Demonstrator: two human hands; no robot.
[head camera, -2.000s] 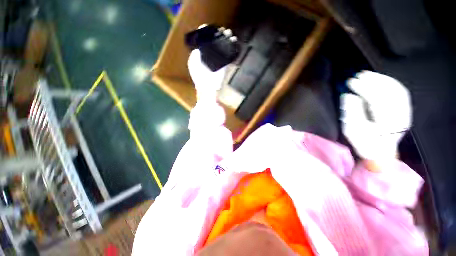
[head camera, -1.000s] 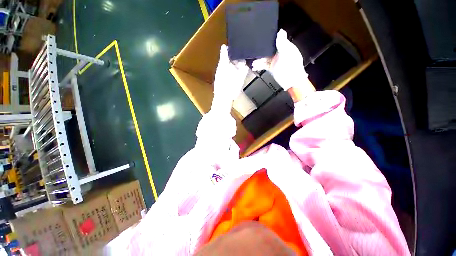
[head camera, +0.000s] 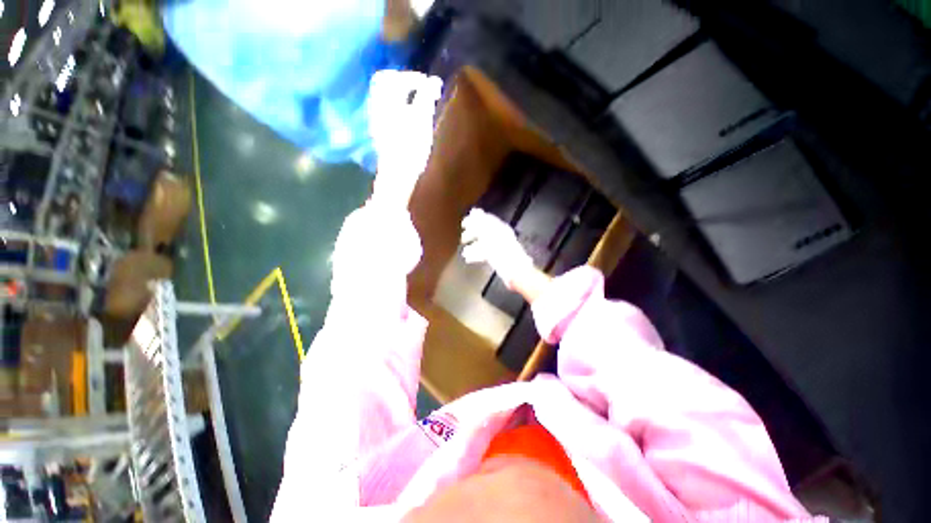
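My left hand (head camera: pixel 403 117), in a white glove, is raised at the carton's far left side. It is overexposed, and whether it holds anything cannot be told. My right hand (head camera: pixel 492 243), also white-gloved, is over the open carton (head camera: pixel 449 199), with fingers loosely bent and nothing visible in them. Dark housings (head camera: pixel 546 220) lie inside the carton beyond my right hand. A pale sheet (head camera: pixel 472 304) shows inside the carton, nearer me.
More flat dark housings (head camera: pixel 766 209) lie in rows on the black table (head camera: pixel 817 327) at the right. A person in blue (head camera: pixel 291 72) stands close at the upper left. A white roller rack (head camera: pixel 168 409) stands on the green floor at the left.
The housing held up between both hands is no longer seen in them. My hands have separated, the left moving up and left. The view has shifted, bringing the table's housings and the blue-clad person in.
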